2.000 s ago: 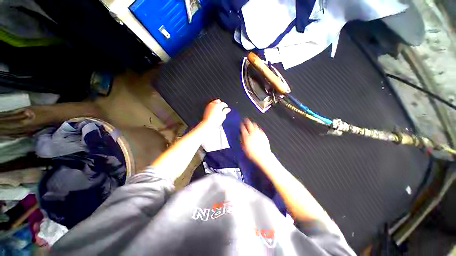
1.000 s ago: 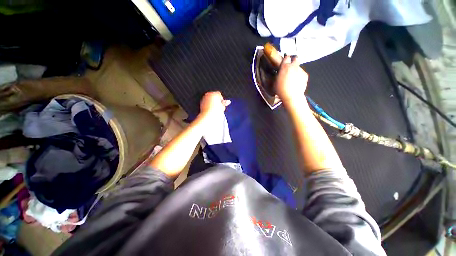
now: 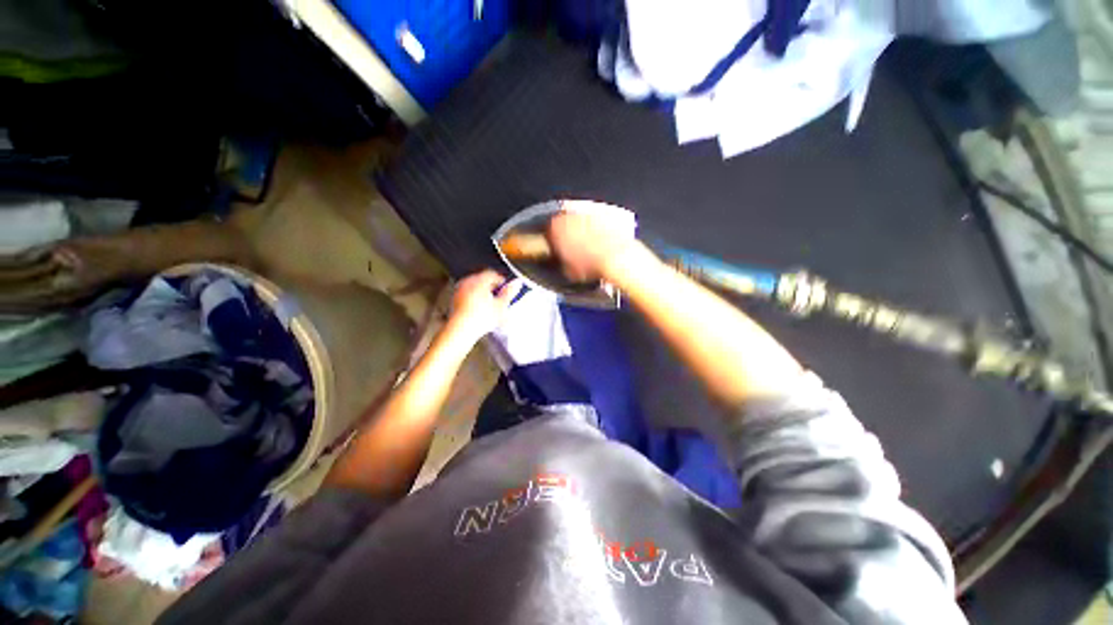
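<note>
A navy garment piece (image 3: 601, 360) with white panels lies over the near left table edge, in front of my body. My right hand (image 3: 590, 244) grips the handle of the steam iron (image 3: 565, 287). The iron lies over the far end of the piece, its tip pointing left. My left hand (image 3: 482, 300) pinches the edge of the piece just left of the iron's tip. The cloth under the iron is hidden.
The steam hose (image 3: 897, 322) runs right from the iron across the dark table pad (image 3: 842, 421). White and navy pieces (image 3: 781, 86) lie at the far edge. A blue box (image 3: 427, 49) stands far left, and a round basket (image 3: 320, 366) of cloth stands left.
My right hand has moved the iron left and nearer, from the bare pad onto the garment piece, and turned its tip left. My left hand has shifted slightly left and nearer.
</note>
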